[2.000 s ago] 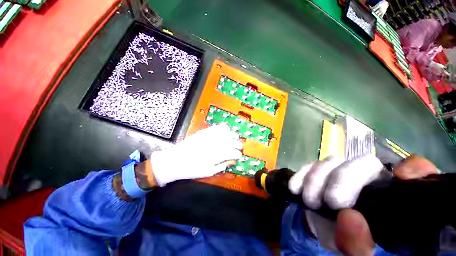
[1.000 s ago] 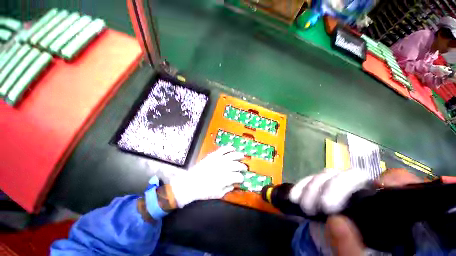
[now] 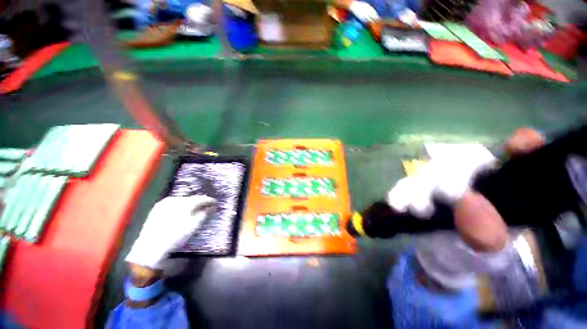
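Observation:
The orange fixture (image 3: 252, 247) lies in front of me with a green circuit board (image 3: 299, 224) in each of its three pockets. My left hand (image 3: 168, 230), in a white glove with a light blue band at the wrist, is over the black screw tray (image 3: 239, 193), fingers bent down at the whitish screws. Blur hides whether it holds any. My right hand (image 3: 444, 189), gloved with bare fingertips, grips the black electric screwdriver (image 3: 412, 220). Its yellow-ringed tip is at the fixture's right edge, beside the nearest board.
A red-orange board (image 3: 122, 186) at the left carries rows of pale green assemblies (image 3: 29, 205). A green conveyor (image 3: 309, 96) runs across behind the fixture. A blurred metal upright (image 3: 132, 96) stands at the back left. People's hands and sleeves show beyond the conveyor.
The view has swung up and left. My left hand has moved from the nearest board to the screw tray, uncovering that board. My right hand still holds the screwdriver, its tip now off the board.

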